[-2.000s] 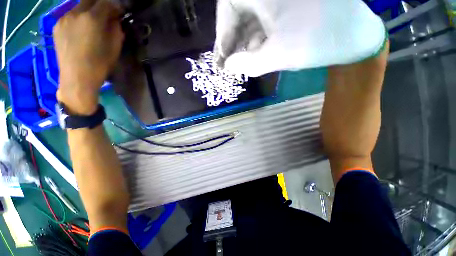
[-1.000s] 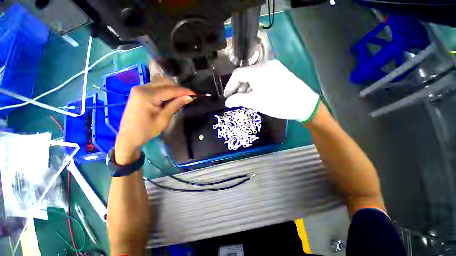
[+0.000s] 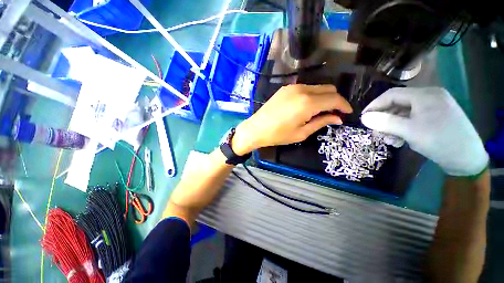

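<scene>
A heap of small silvery terminals (image 3: 353, 153) lies on the dark press plate (image 3: 293, 156). My left hand (image 3: 298, 114) is bare, with a wristband, and reaches over the plate to the left of the die, its fingertips close together. My right hand (image 3: 428, 124) wears a white glove and is just right of the die (image 3: 362, 83), thumb and finger near each other above the heap. Whether either hand holds a wire or a terminal cannot be made out. Black wires (image 3: 276, 197) lie on the ribbed tray (image 3: 326, 235).
Blue parts bins (image 3: 235, 102) stand left of the press. An adjustable wrench (image 3: 164, 141), orange scissors (image 3: 142, 208), red wire bundle (image 3: 65, 240), black wire bundle (image 3: 106, 224), papers (image 3: 105, 102) and a purple-blue can (image 3: 52, 136) lie further left.
The view has swung left, bringing the wire bundles and scissors into sight. The wire end that showed in my left fingertips a second ago no longer shows clearly. Both hands stay by the die.
</scene>
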